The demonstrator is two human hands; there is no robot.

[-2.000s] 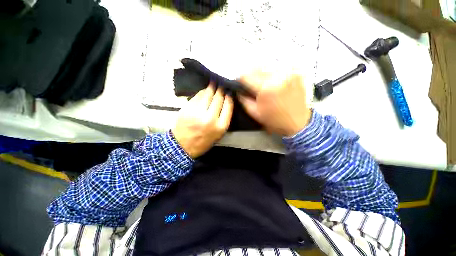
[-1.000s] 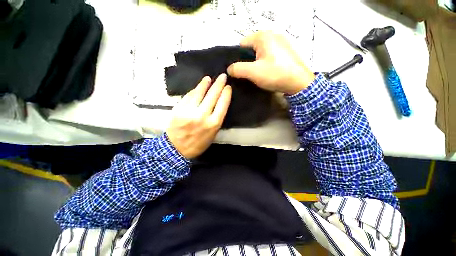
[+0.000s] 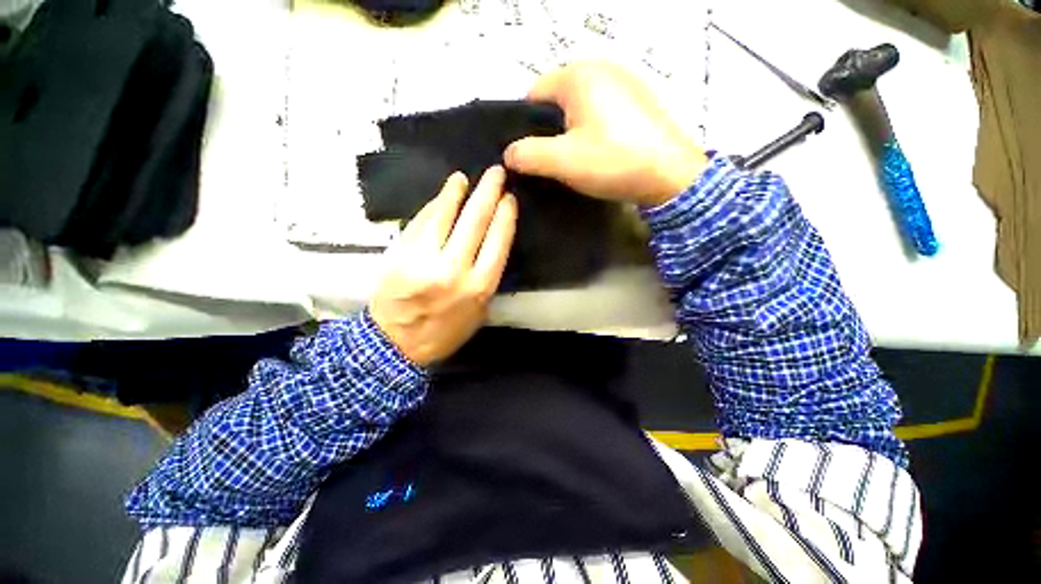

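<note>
A black fabric piece (image 3: pixel 422 165) with stepped, raw left edges lies over the front edge of the pale work board (image 3: pixel 331 148). My left hand (image 3: pixel 445 268) rests on its lower left part, fingers extended and pressing it. My right hand (image 3: pixel 616 137) grips its upper right edge, with the thumb on top and the fingers at the far edge. No metal fastener shows; the hands may hide one.
A stack of black pieces (image 3: pixel 109 137) stands at the left. At the right lie a dark punch (image 3: pixel 782 142), partly behind my right sleeve, a thin awl (image 3: pixel 771 66) and a blue-handled hammer (image 3: pixel 896 171). Brown cardboard (image 3: pixel 1005 171) is at the right edge.
The black piece, crumpled between both hands two seconds ago, is now spread out flat. My right hand has shifted to its upper right edge. The whole view has moved slightly.
</note>
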